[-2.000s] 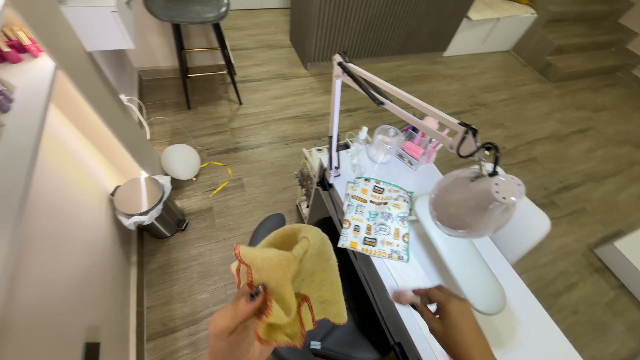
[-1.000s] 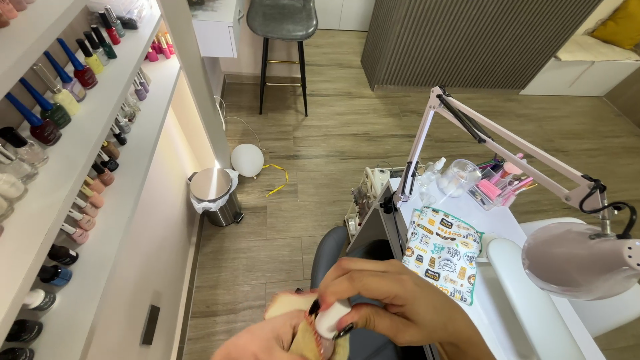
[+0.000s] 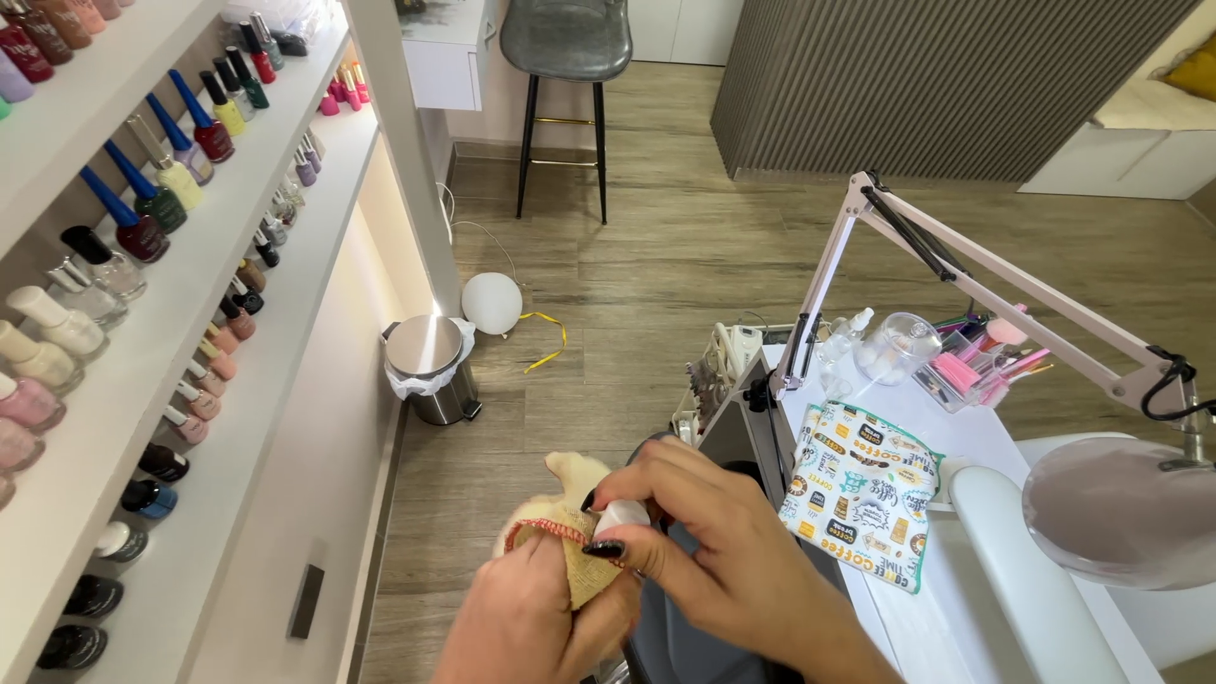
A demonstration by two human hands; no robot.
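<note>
Low in the middle of the head view, my left hand [image 3: 537, 608] grips a yellow cloth [image 3: 570, 480] with red stitching along its edge, bunched around the fingers. My right hand [image 3: 708, 546], with dark-painted nails, pinches a small white bottle [image 3: 622, 516] between thumb and forefinger. The bottle touches or nearly touches the cloth; its lower part is hidden. To the right, a printed cloth [image 3: 860, 494] with a green edge lies on the white table [image 3: 912, 617].
Shelves [image 3: 204, 275] of nail polish bottles stand at the left. A pedal bin [image 3: 432, 370], a white balloon [image 3: 492, 303] and a bar stool [image 3: 567, 43] are on the floor ahead. A desk lamp [image 3: 1126, 513], armrest [image 3: 1035, 579] and clear jar [image 3: 896, 348] are at the right.
The two hands, apart two seconds ago, have come together, and the right hand holds the bottle at the cloth. The view has swung left, bringing in the polish shelves.
</note>
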